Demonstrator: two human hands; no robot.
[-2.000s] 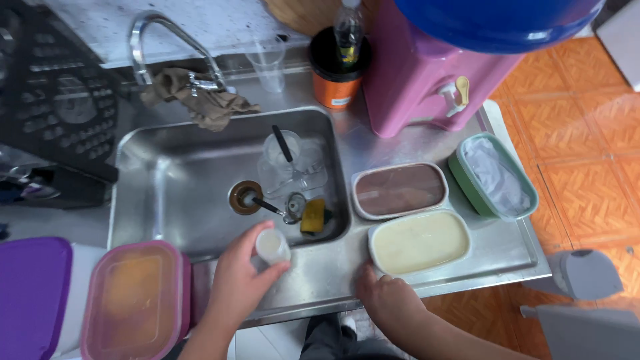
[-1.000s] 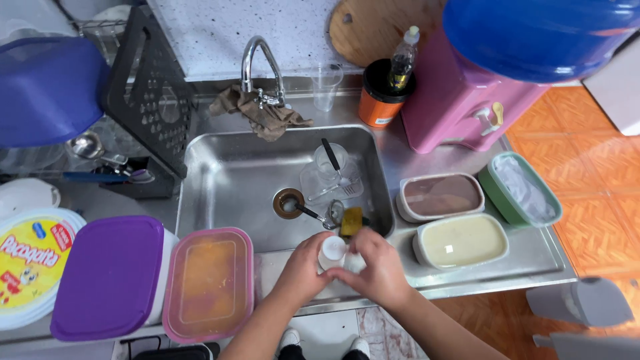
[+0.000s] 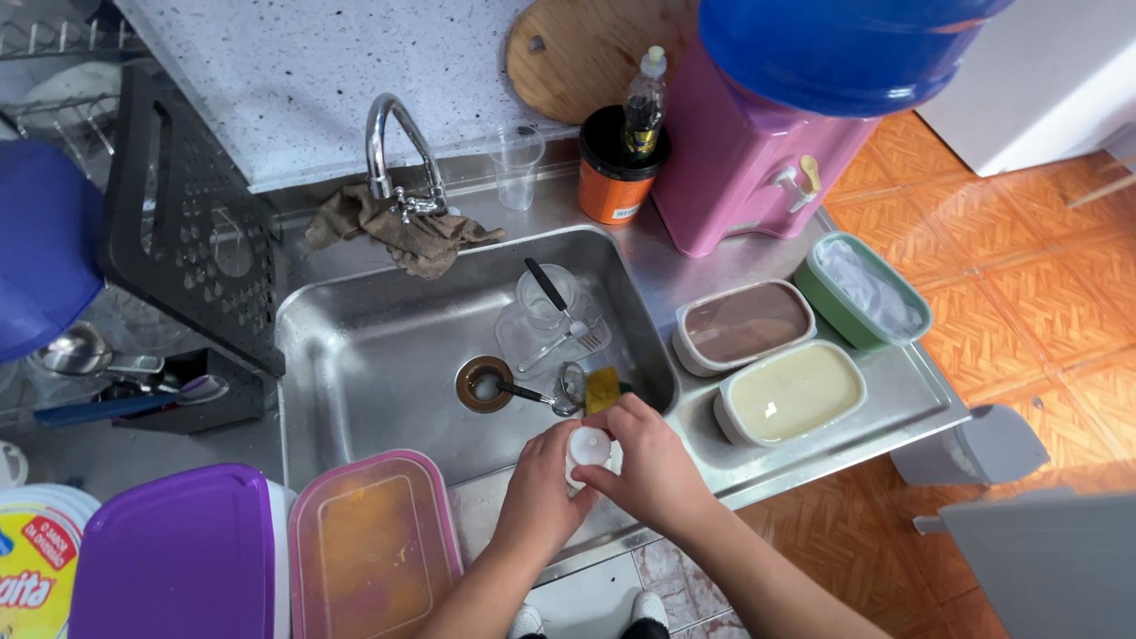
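Note:
A small white-capped bottle (image 3: 589,446) is held over the front rim of the steel sink. My left hand (image 3: 540,484) wraps its left side, while my right hand (image 3: 646,457) has its fingers and thumb on the cap from the right. Just beyond them in the sink lie a yellow sponge (image 3: 603,389), a small strainer (image 3: 572,382) and a black-handled utensil (image 3: 524,390) reaching over the drain (image 3: 484,384). Behind these are a clear plastic cup (image 3: 546,297) and a fork (image 3: 586,332). To the right stand a tub of brown contents (image 3: 750,324) and a tub of cream-coloured contents (image 3: 797,393).
A green tub (image 3: 863,288) and a pink water dispenser (image 3: 754,169) stand at the right. Behind the sink are a faucet (image 3: 382,142) with a brown cloth (image 3: 417,238) and an orange container (image 3: 612,186). Left are a purple-lidded box (image 3: 177,559) and a pink-rimmed container (image 3: 373,541).
My right hand has left the cream-coloured tub's front edge and come to the bottle, which my left hand held alone two seconds ago. The view has shifted.

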